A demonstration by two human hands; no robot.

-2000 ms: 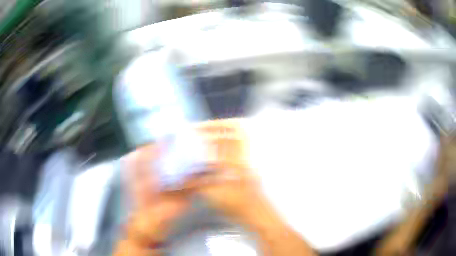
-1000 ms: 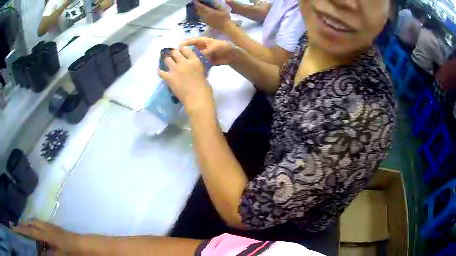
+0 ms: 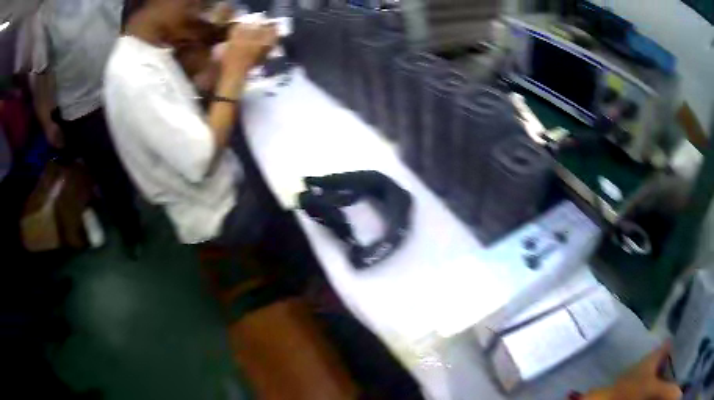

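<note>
My left hand [image 3: 638, 384] is at the bottom right, blurred and cut off by the picture's edge. Its fingers are against a pale-blue and white retail box [image 3: 693, 340] with dark print, also cut off at the right edge, and appear to grip it. My right hand is not in view. A white retail box with fine text [image 3: 548, 344] lies on the bench, left of my hand. A black padded loop with white lettering [image 3: 391, 205] lies farther along the bench.
Columns of dark grey inserts [image 3: 438, 117] stand along the bench's back ledge. Small black fittings [image 3: 536, 254] lie near their closer end. A monitor [image 3: 564, 74] is at the upper right. A person in white [image 3: 160, 133] works at the far left; brown cartons [image 3: 290, 351] stand beside the bench.
The view has swung from the neighbour in the patterned top to the bench's other side. The black loop, monitor and white retail box are now in view; the pink sleeve is out of view.
</note>
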